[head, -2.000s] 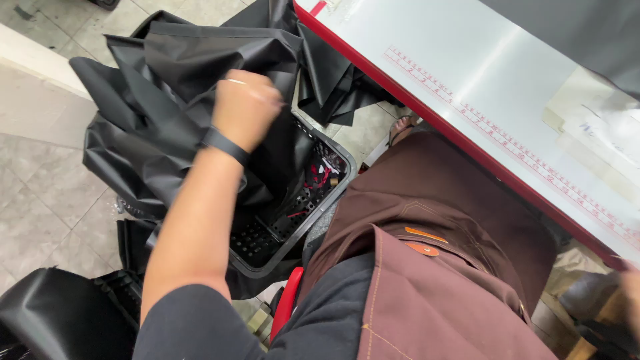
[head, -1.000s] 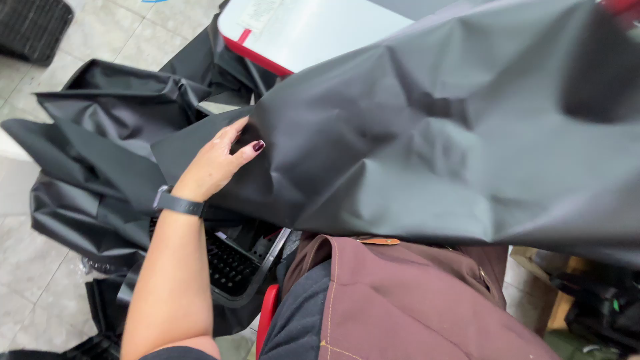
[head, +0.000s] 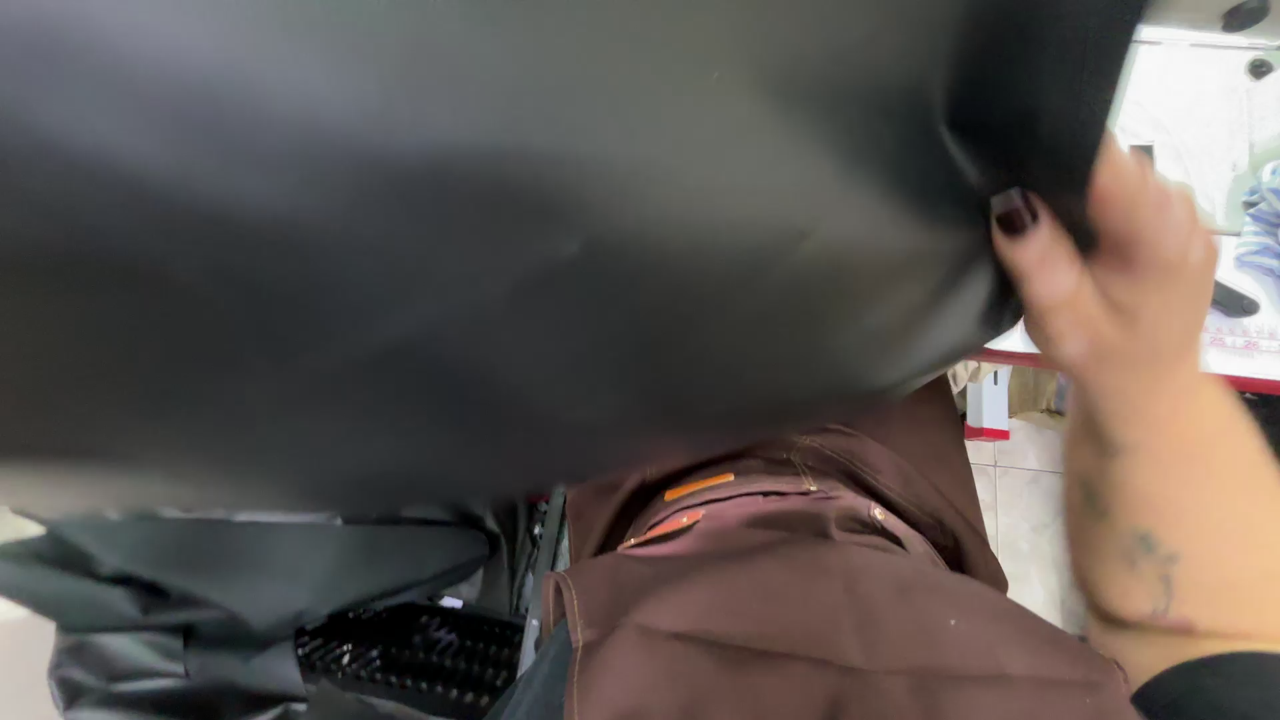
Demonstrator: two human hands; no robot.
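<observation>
A large black sheet of smooth, flexible material [head: 520,260] is stretched across the upper part of the head view, blurred in places. My right hand [head: 1120,260] grips its right edge, thumb on the near face and fingers behind. My left hand is out of view or hidden by the sheet. Below the sheet, more black material [head: 270,560] lies in folds at the lower left, over and beside a black plastic basket [head: 420,640].
A white table with a red edge [head: 1240,375] and a printed ruler stands at the right, part of a machine [head: 1190,90] on it. Striped blue cloth [head: 1262,225] and a dark tool handle [head: 1235,300] lie there. My brown apron [head: 800,620] fills the lower middle.
The black sheet now covers the upper view; two seconds ago the white table showed there. My left hand, on the sheet one second ago, is no longer seen. My right hand has come into view gripping the edge.
</observation>
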